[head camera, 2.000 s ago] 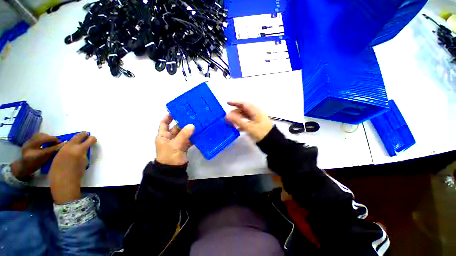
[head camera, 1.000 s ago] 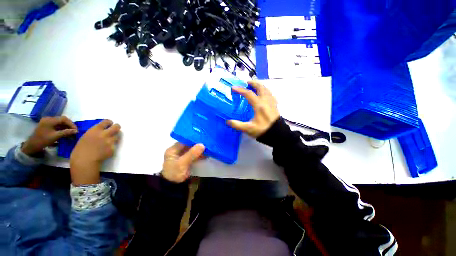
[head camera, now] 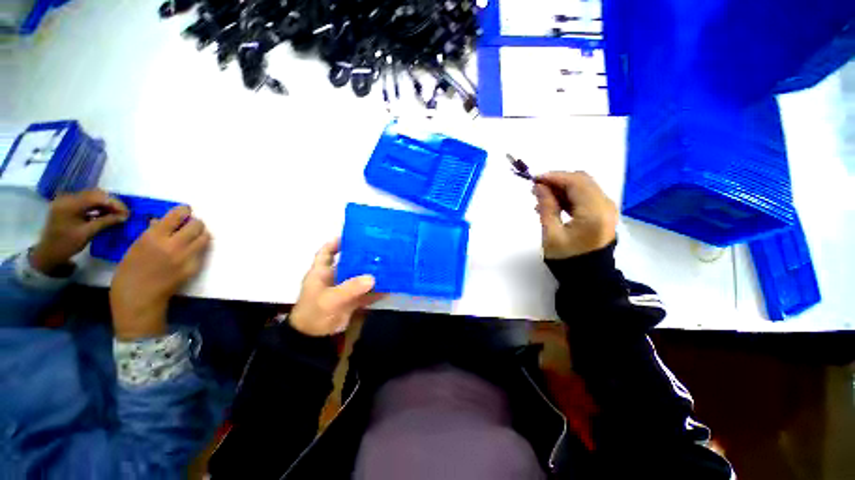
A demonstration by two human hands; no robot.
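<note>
My left hand (head camera: 330,298) grips the left edge of a blue blister tray (head camera: 403,251) near the table's front edge, thumb on top. A second blue tray (head camera: 427,169) lies tilted on the table just beyond it. No cable shows in either tray. My right hand (head camera: 577,211), to the right of the trays, pinches a black charging cable (head camera: 521,168) between thumb and fingers. Its connector tips point up and left. The rest of the cable is hidden by my hand.
A black cable pile (head camera: 319,33) lies at the far side. Blue printed cards (head camera: 553,80) lie beside a tall nested tray stack (head camera: 710,169), with another tray (head camera: 786,272) at its right. At left, a neighbour's hands (head camera: 155,258) hold a blue tray near stacked boxes (head camera: 56,159).
The two trays, earlier together in my hands, are apart; one lies on the table. My right hand has let go of the trays, moved right and taken hold of the cable.
</note>
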